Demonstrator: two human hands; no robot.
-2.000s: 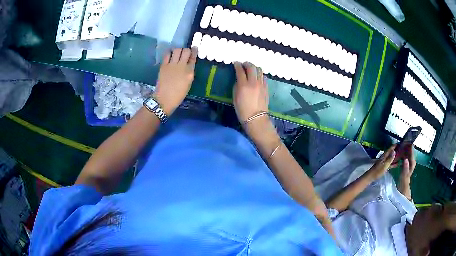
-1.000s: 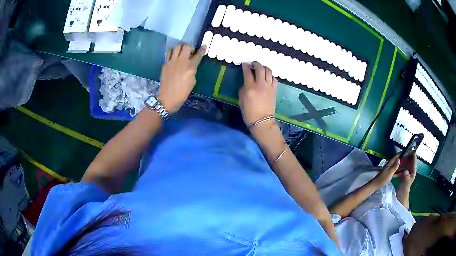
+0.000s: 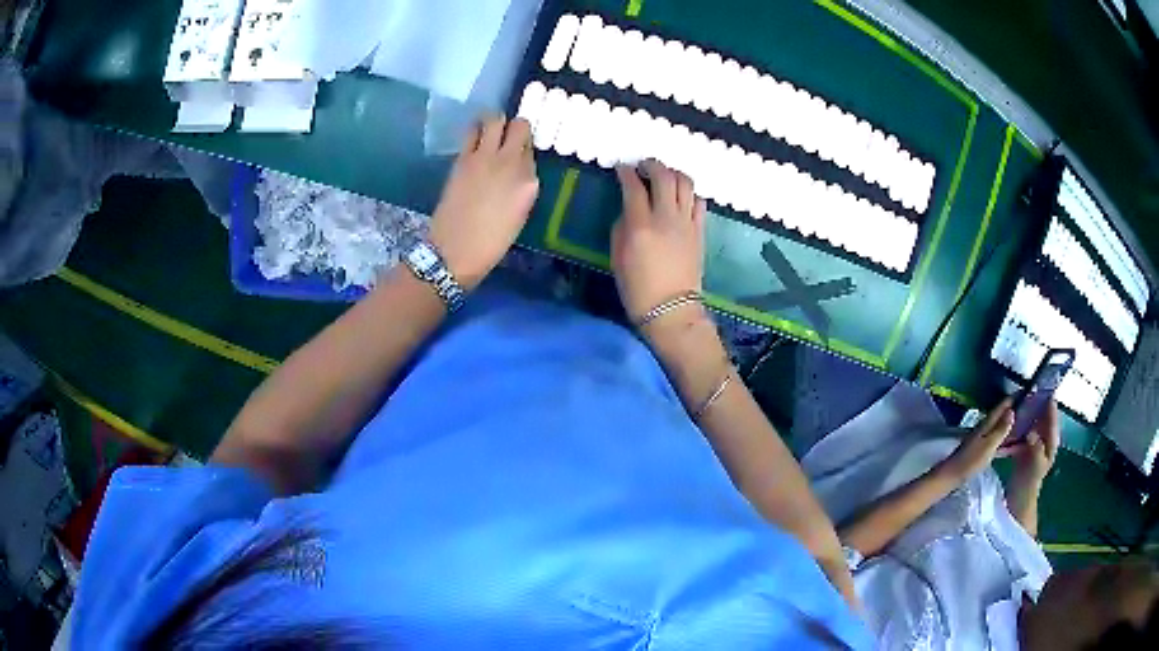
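Note:
A black parts tray (image 3: 737, 125) lies on the green bench with two long rows of small white parts (image 3: 763, 92). My left hand (image 3: 489, 191), with a wristwatch, is at the tray's left end, its fingertips at the end of the near row. My right hand (image 3: 658, 242), with bracelets, has its fingertips at the near edge of the same row, right of my left hand. The fingertips of both hands meet the row's edge, and whether they grip a part cannot be told.
White product cartons (image 3: 270, 64) and translucent sleeves (image 3: 439, 51) lie at left. A blue bin (image 3: 244, 242) of crumpled plastic is below. A dark tape cross (image 3: 803, 290) marks the bench. At right, a neighbour's hands hold a smartphone (image 3: 1050, 371) beside another tray (image 3: 1080, 280).
My left hand has moved right, from beside the tray's end to the end of the near row. My right hand stays about where it was at the row's edge.

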